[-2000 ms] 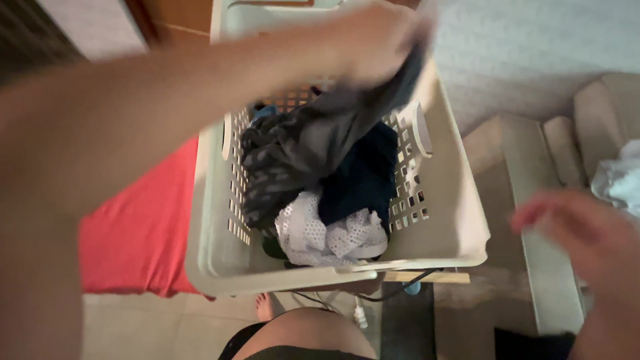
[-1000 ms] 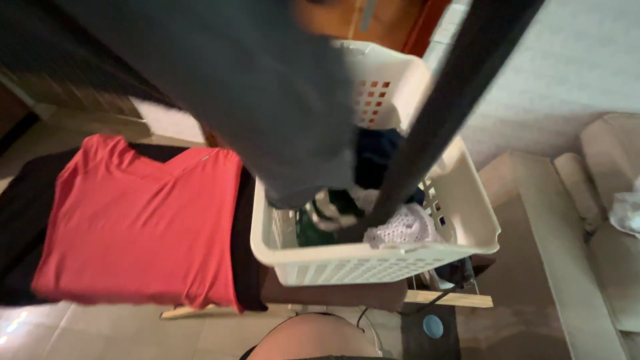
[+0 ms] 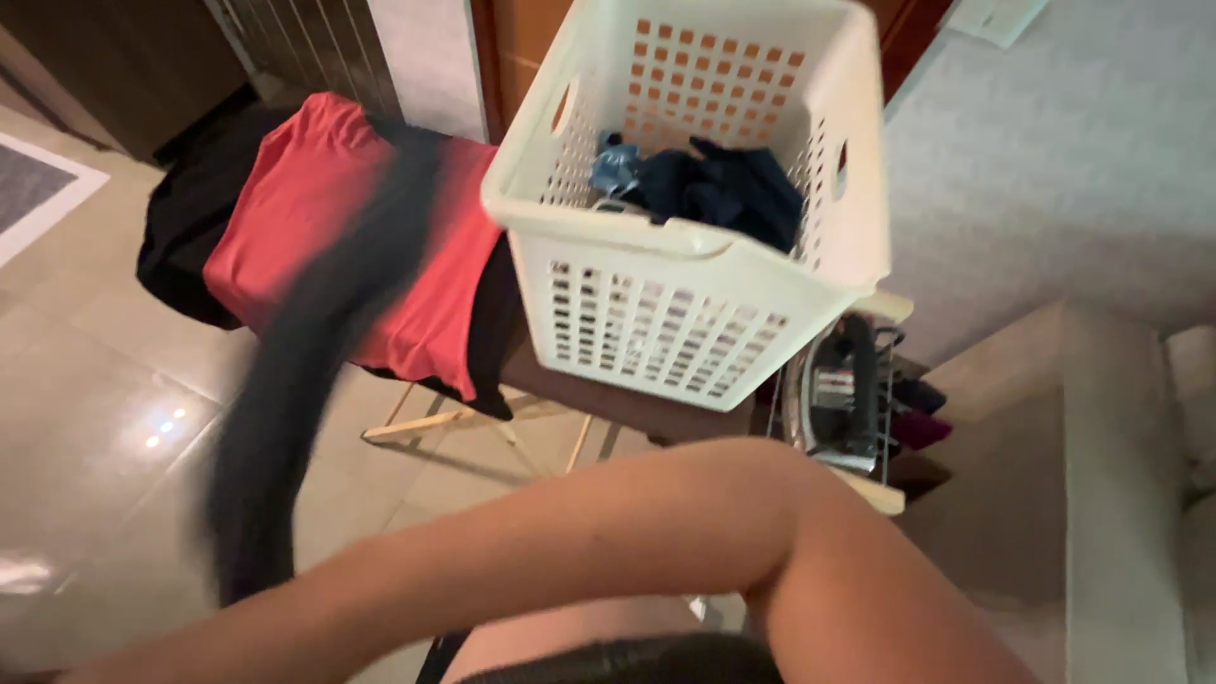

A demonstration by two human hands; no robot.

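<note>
My right arm reaches across my body to the lower left, and its hand lies beyond or at the frame's edge. My left hand is out of the frame. A long dark garment (image 3: 323,351), blurred by motion, hangs left of the basket, over part of a red shirt (image 3: 294,209); what holds it cannot be seen. The red shirt lies spread on black cloth (image 3: 180,228) on an ironing board (image 3: 617,389). A white plastic laundry basket (image 3: 627,237) stands on the board with dark blue clothes (image 3: 722,190) and a light blue piece (image 3: 616,166) inside.
A clothes iron (image 3: 836,394) rests on the wire rack at the board's right end, with dark and magenta cloth (image 3: 917,427) beside it. A beige sofa (image 3: 1111,494) stands at the right. The board's wooden legs (image 3: 465,418) stand on the tiled floor.
The dark garment has moved from over the basket to its left. My right arm now crosses low in front of me. The white lacy cloth seen earlier in the basket no longer shows. The view has shifted.
</note>
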